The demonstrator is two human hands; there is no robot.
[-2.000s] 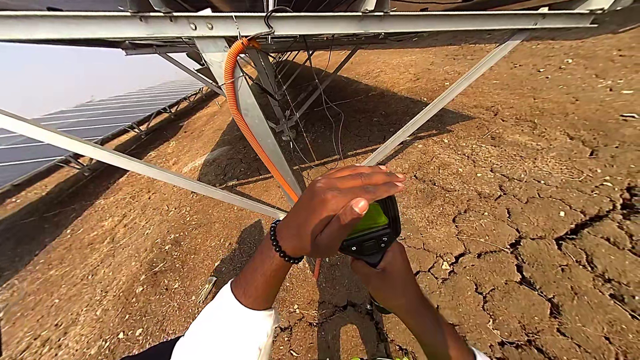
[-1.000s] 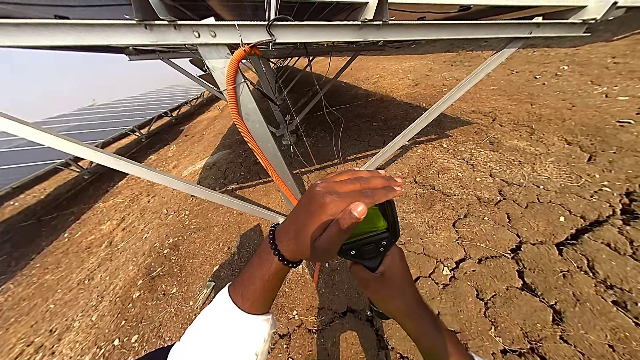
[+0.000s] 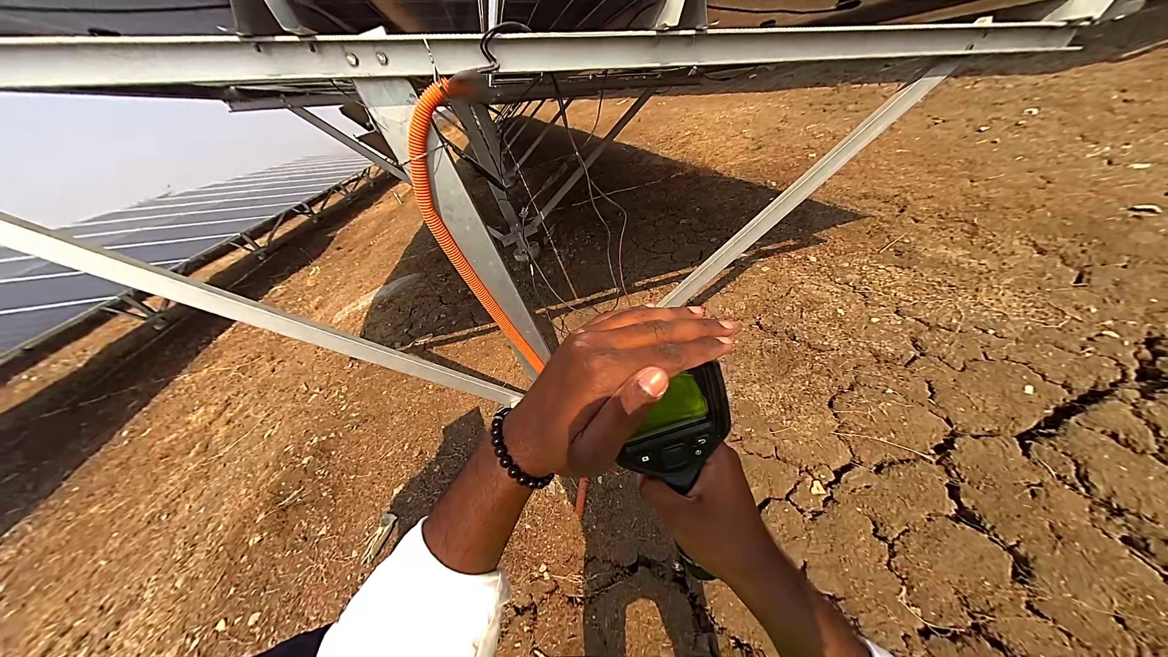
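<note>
A black handheld meter with a green-lit screen and a few buttons is in my right hand, whose fingers wrap the grip below the screen. My left hand, with a black bead bracelet at its wrist, is held flat over the top of the screen, fingers extended together and pointing right. It covers part of the display; whether it touches the casing I cannot tell. Just beyond my left hand, an orange corrugated conduit runs down along a metal post.
A horizontal steel beam crosses the top beneath solar panels. Diagonal braces slope down on the left and right. Thin loose wires hang behind the post. Cracked dry soil lies right; another panel row stands left.
</note>
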